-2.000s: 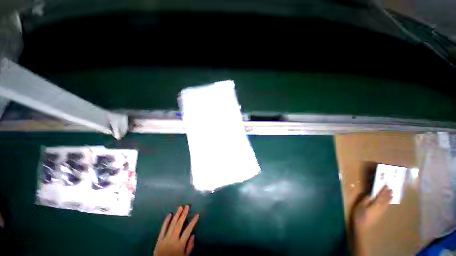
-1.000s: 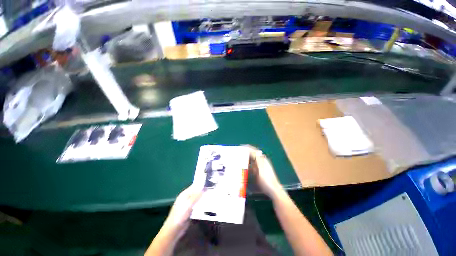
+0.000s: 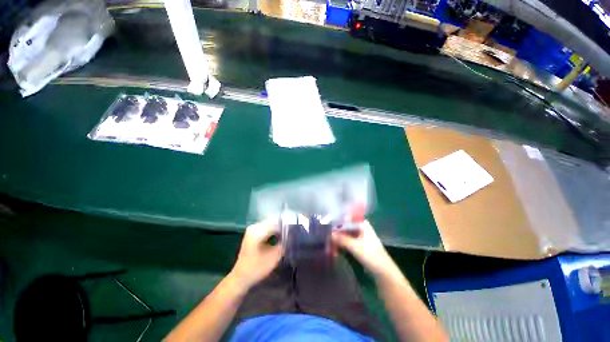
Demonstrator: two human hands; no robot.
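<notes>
A printed insert card (image 3: 314, 195), blurred by motion, is held up at the bench's front edge, with a red block at its right end. My left hand (image 3: 259, 252) grips its lower left part and my right hand (image 3: 361, 246) grips its lower right. Small white pointed shapes and a dark part show between my hands; the blur hides what they are. A row of overlapping bagged cards (image 3: 158, 123) lies at the left, dark pictures up. A whitish stack of poly bags (image 3: 299, 112) lies at centre. A white card (image 3: 457, 176) lies on the brown sheet.
The brown cardboard sheet (image 3: 478, 220) covers the right of the bench, with clear plastic film (image 3: 535, 194) over its side. A white upright (image 3: 185, 43) stands at the conveyor's rail. A large plastic bag (image 3: 60, 40) is far left. A blue vented machine (image 3: 498, 310) and black stool (image 3: 53, 310) stand in front.
Against one second ago, the card in my hands has turned sideways and now shows blurred above them. The white pile on the brown sheet looks lower and turned. The head view has shifted.
</notes>
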